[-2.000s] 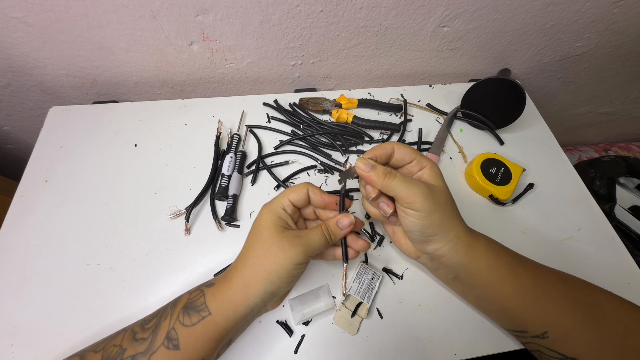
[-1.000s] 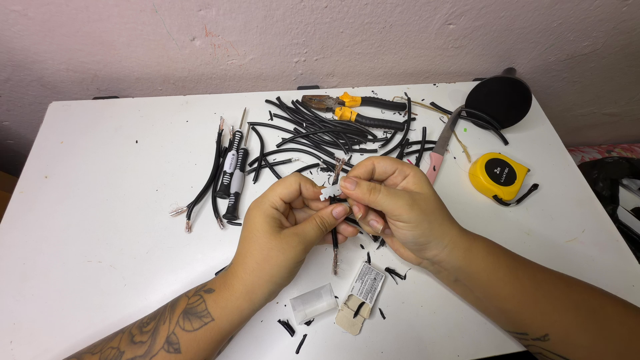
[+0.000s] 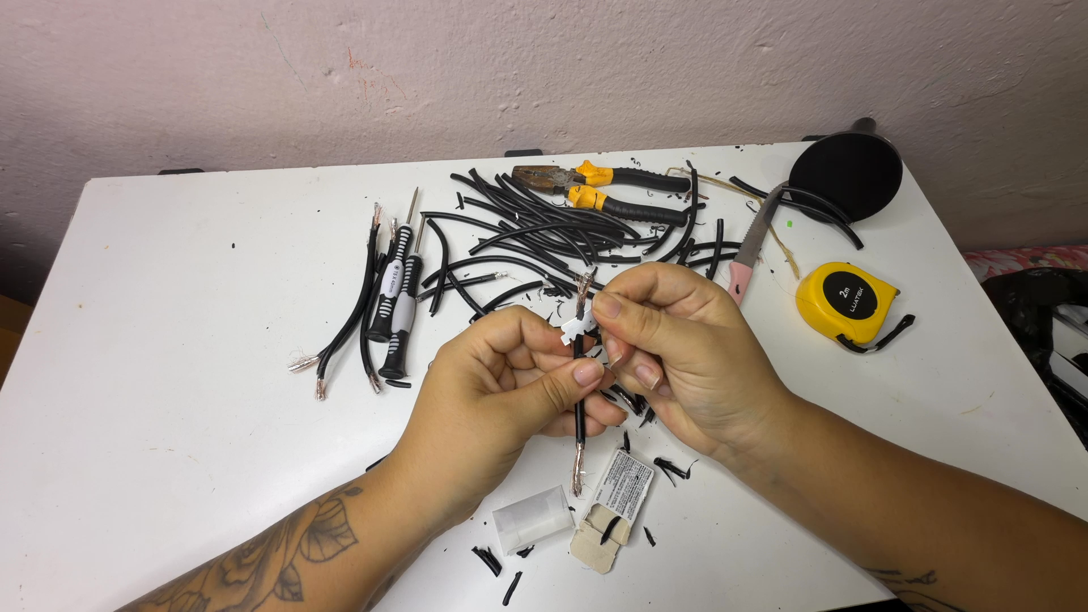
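Note:
My left hand (image 3: pixel 527 382) grips a short black cable (image 3: pixel 580 425) between thumb and fingers, upright as seen here. Frayed bare copper strands show at its top and bottom ends. Pinched in my right hand (image 3: pixel 671 348) is a small, thin, notched metal blade (image 3: pixel 576 326), which lies against the cable just below the upper bare strands. Its far edge is partly hidden by my right fingers. Beyond both hands lies a loose pile of cut black cable pieces (image 3: pixel 544 229).
Combination pliers (image 3: pixel 603 187) lie behind the pile. Two screwdrivers (image 3: pixel 396 297) and stripped cables (image 3: pixel 353 297) are at left. A pink-handled knife (image 3: pixel 752 246), a black round object (image 3: pixel 846 176) and a yellow tape measure (image 3: pixel 846 302) are at right. An opened carton (image 3: pixel 625 484) and clear plastic case (image 3: pixel 533 520) lie nearer.
The blade, dark two seconds ago, now shows a bright face against the cable. Both hands stay close together on the cable, with the fingers slightly shifted.

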